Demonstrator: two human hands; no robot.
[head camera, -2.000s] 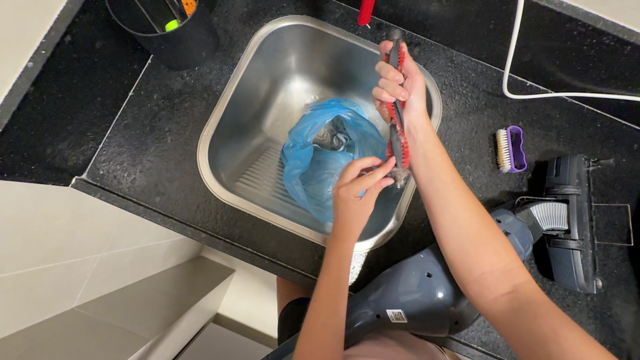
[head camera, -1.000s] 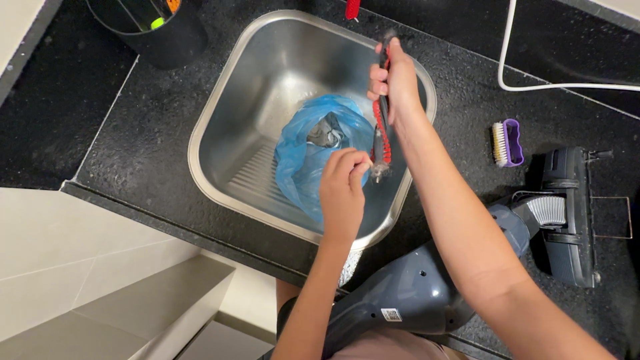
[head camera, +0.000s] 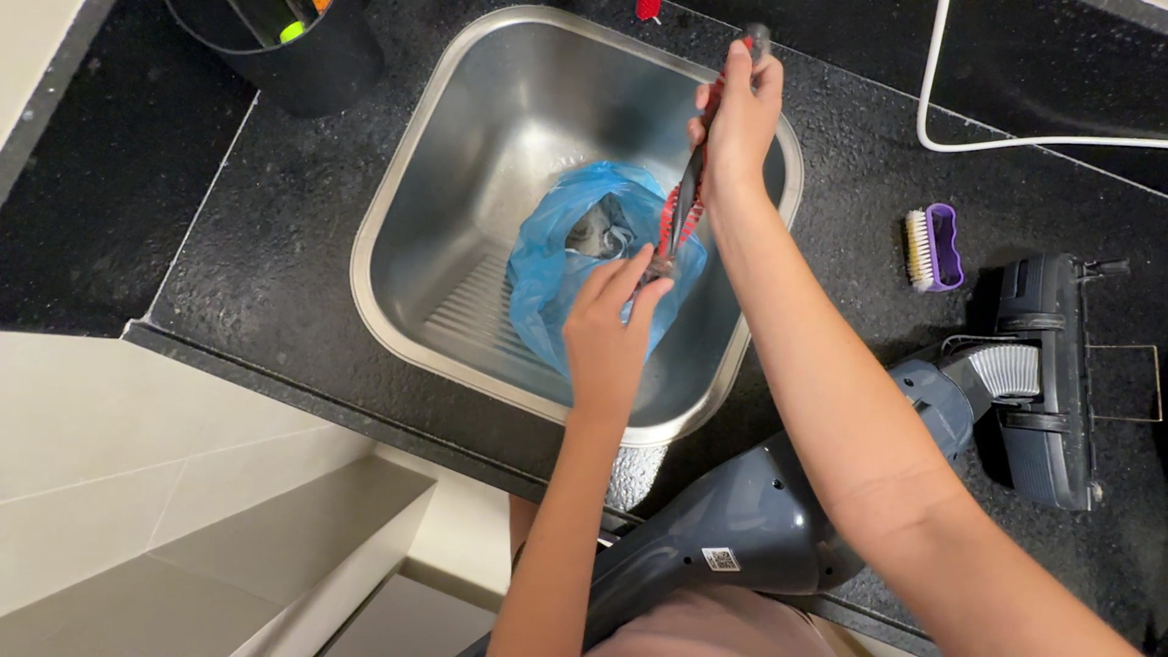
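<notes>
A vacuum cleaner's brush roller (head camera: 686, 196), dark with red bristles, slants over the right side of the steel sink (head camera: 392, 119). My right hand (head camera: 741, 119) is closed around its upper part. At the roller's lower end, the fingertips of my left hand (head camera: 616, 306) touch or pinch a greyish tuft; whether they grip it is unclear. Beneath, a blue plastic bag (head camera: 547, 265) lies open in the sink with grey matter inside. The vacuum cleaner's dark grey body (head camera: 730, 511) lies under my right forearm, joined to its floor head (head camera: 1049, 383) by a ribbed hose.
A purple-backed scrubbing brush (head camera: 944, 248) lies on the black countertop (head camera: 858, 164) right of the sink. A black container (head camera: 310, 68) with utensils stands at the upper left. A white cable (head camera: 931, 100) runs along the upper right, and a red object (head camera: 648, 9) is at the top edge.
My right hand still holds the roller, which has shifted and turned slightly. My left hand stays by its lower end, its fingers now more extended than one second ago.
</notes>
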